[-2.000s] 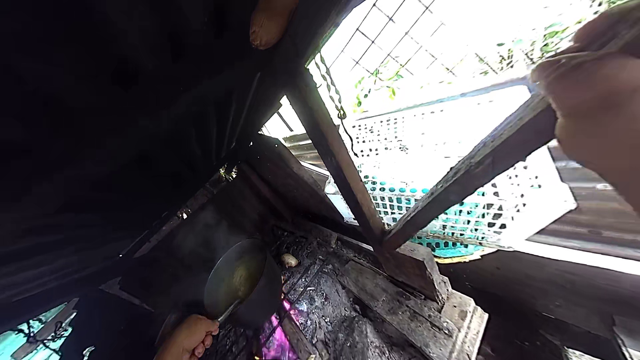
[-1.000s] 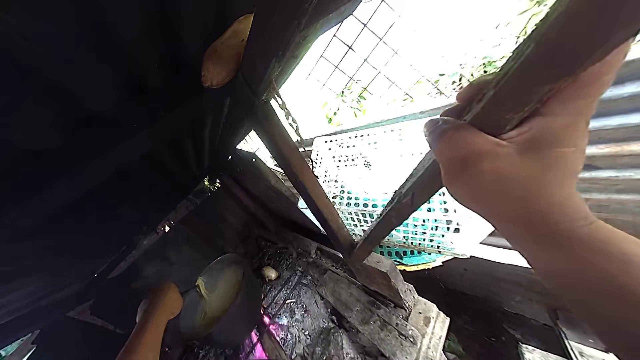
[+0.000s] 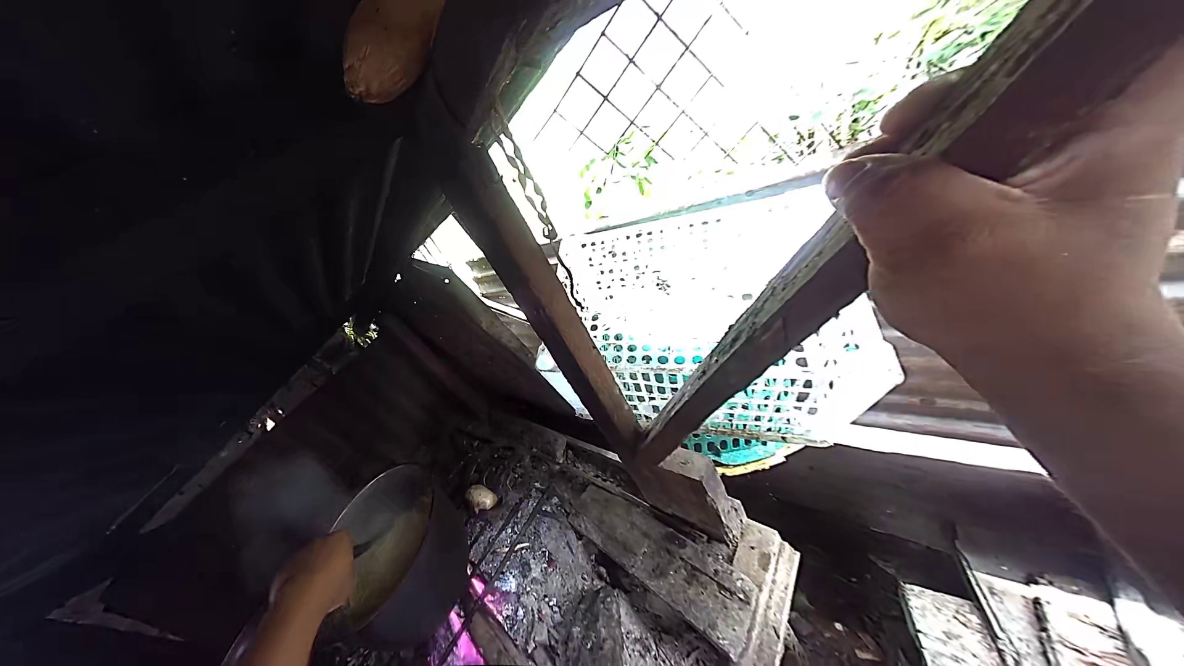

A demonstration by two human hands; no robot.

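Note:
At lower left my left hand [image 3: 314, 578] is closed over the near side of a dark metal cooking pot [image 3: 416, 555]; it seems to grip a utensil dipping into the pot, though the handle is mostly hidden by the hand. Liquid or food shows dimly inside, and faint steam hangs beside it. The pot sits over a wood fire with a pinkish glow [image 3: 472, 620]. At upper right my right hand [image 3: 980, 222] is wrapped around a slanting wooden post [image 3: 786, 324], thumb on the near side.
Ash and charred wood [image 3: 536, 564] lie right of the pot, near a small pale round object [image 3: 481, 498]. A second wooden post [image 3: 546, 296] meets the slanting one at a wooden block. Behind stand a white perforated plastic basket [image 3: 647, 287] and wire mesh [image 3: 638, 74]. A brown oblong object [image 3: 388, 51] hangs above.
Two seconds ago a utensil handle showed between my left hand and the pot; now the hand covers it. My right hand shows more fully around the post. The view has shifted.

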